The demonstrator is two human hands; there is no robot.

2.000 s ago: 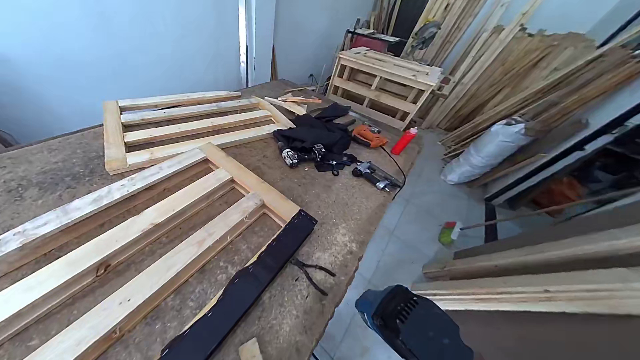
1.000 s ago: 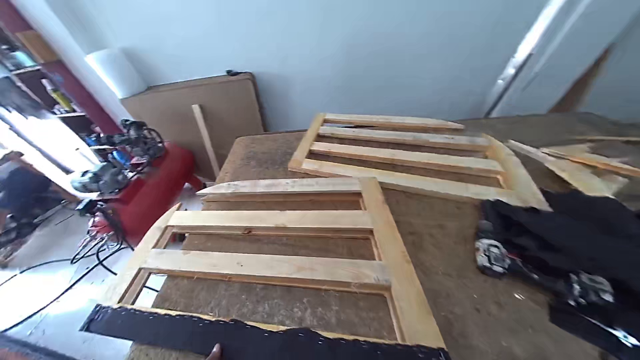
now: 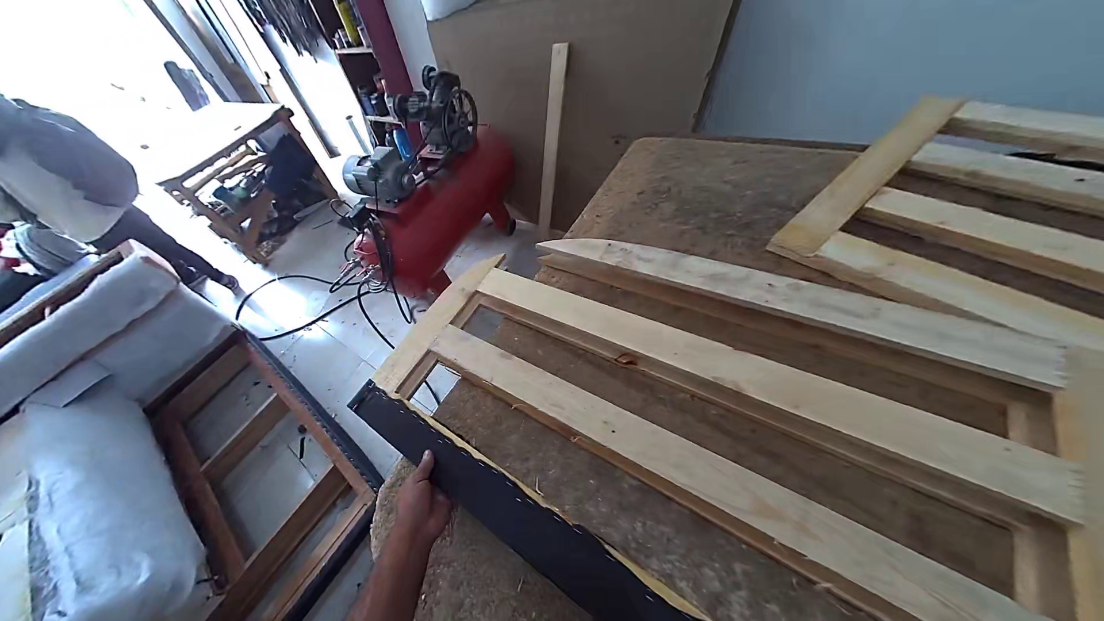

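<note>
My left hand (image 3: 423,504) grips the near rail of a slatted wooden frame, its thumb over the black fabric strip (image 3: 509,517) that is stapled along that rail. The frame (image 3: 733,379) lies flat on the worktable (image 3: 690,190), one corner reaching past the table's edge. A second slatted wooden frame (image 3: 871,172) lies at the far right of the table, close behind the first. My right hand is out of view.
A red air compressor (image 3: 448,207) stands on the floor beyond the table, with black hoses (image 3: 302,278) near it. At the left are a partly padded furniture frame (image 3: 259,448) and a bending person (image 3: 69,164). A wooden slat (image 3: 555,129) leans against a brown board (image 3: 638,78).
The view has swung far to the left. My left hand now shows more fully on the fabric-covered rail, where only a fingertip showed a second ago. The blue and black tool seen earlier is out of view.
</note>
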